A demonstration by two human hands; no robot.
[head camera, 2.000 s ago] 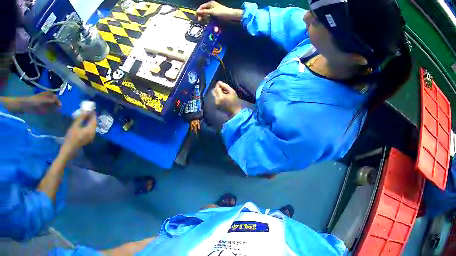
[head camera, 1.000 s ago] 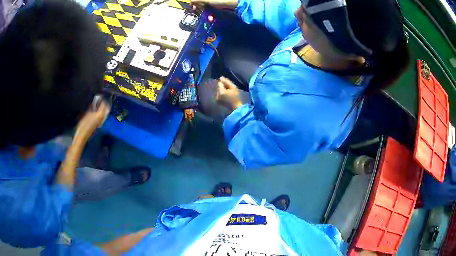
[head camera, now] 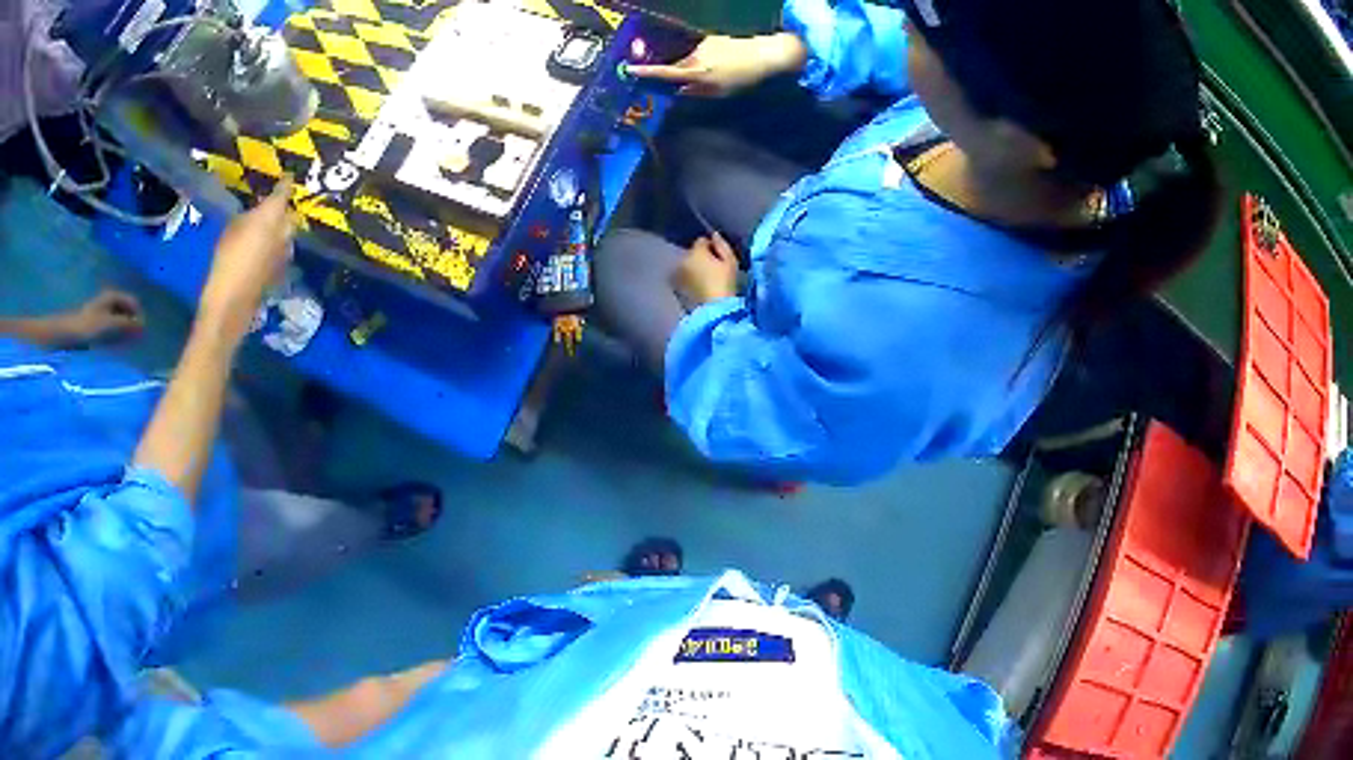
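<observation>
Neither of my hands is in view; a bare forearm at the lower left shows no hand. In front of me stands a bench machine with a yellow-black checkered top [head camera: 430, 253]. A white fixture [head camera: 482, 92] with dark cut-outs lies on it. A co-worker's hand [head camera: 712, 67] reaches a finger to a green-lit button on the side panel. Another co-worker's hand [head camera: 255, 245] is at the machine's left front edge. A dark handheld keypad [head camera: 565, 275] is at the machine's side.
The machine stands on a blue-topped table [head camera: 453, 408] with crumpled white material [head camera: 293, 319] on it. Grey cylinder fittings [head camera: 267, 86] are at its left. Co-workers in blue smocks are at left and right. Orange-red trays [head camera: 1150, 601] are at the right.
The left co-worker's head has moved out of the view and a hand has reached up to the machine's edge. The right co-worker's hand has moved from the top's corner to the panel button.
</observation>
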